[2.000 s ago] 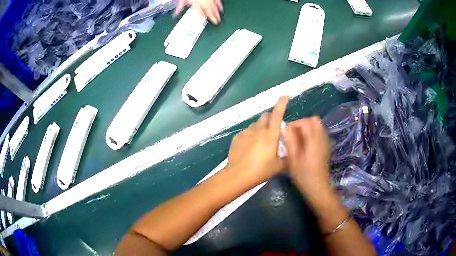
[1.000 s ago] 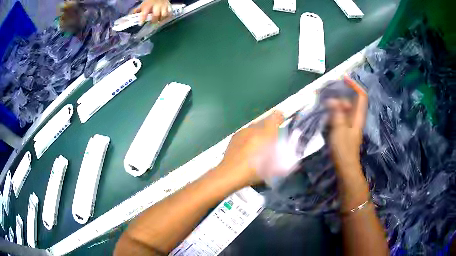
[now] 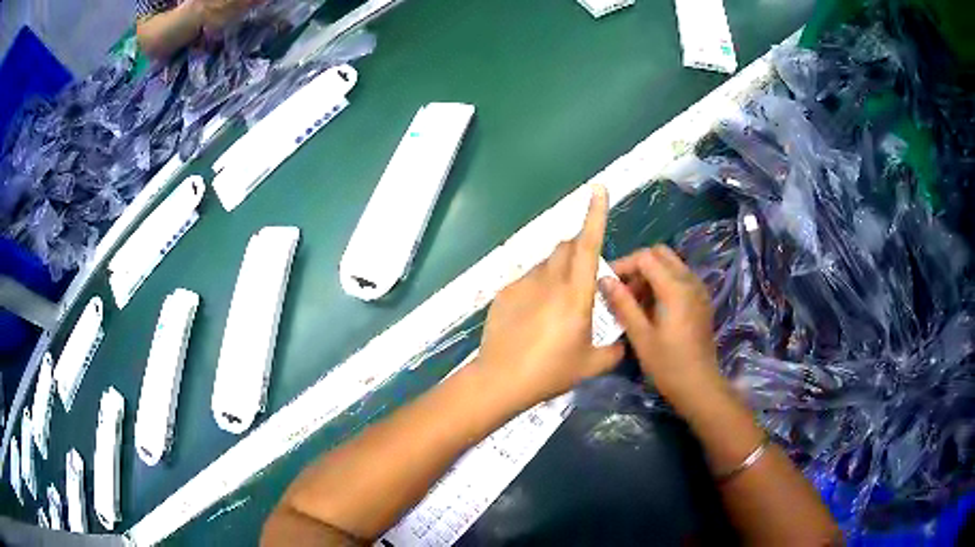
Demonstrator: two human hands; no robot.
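Observation:
A long white carton (image 3: 481, 486) lies slanted under my left forearm on the dark work surface, its printed face up. My left hand (image 3: 545, 321) holds it near its upper end, index finger stretched out toward the rail. My right hand (image 3: 665, 321) pinches at the white carton end beside my left thumb. The fingers hide most of that end; whether a bag is in it cannot be told. A large heap of shiny grey-purple bags (image 3: 845, 310) lies to the right of my right hand.
A green belt (image 3: 513, 139) carries several spaced white cartons (image 3: 412, 203). A white guide rail (image 3: 428, 321) runs diagonally between belt and work surface. Another person's hands (image 3: 176, 24) are at the upper left by a second bag heap (image 3: 107, 150). Blue plastic (image 3: 855, 502) shows at lower right.
My right hand has come back from the bag heap to the carton end, and the blurred bag between my hands no longer shows. Cartons on the belt have shifted. The other person's hand has moved left.

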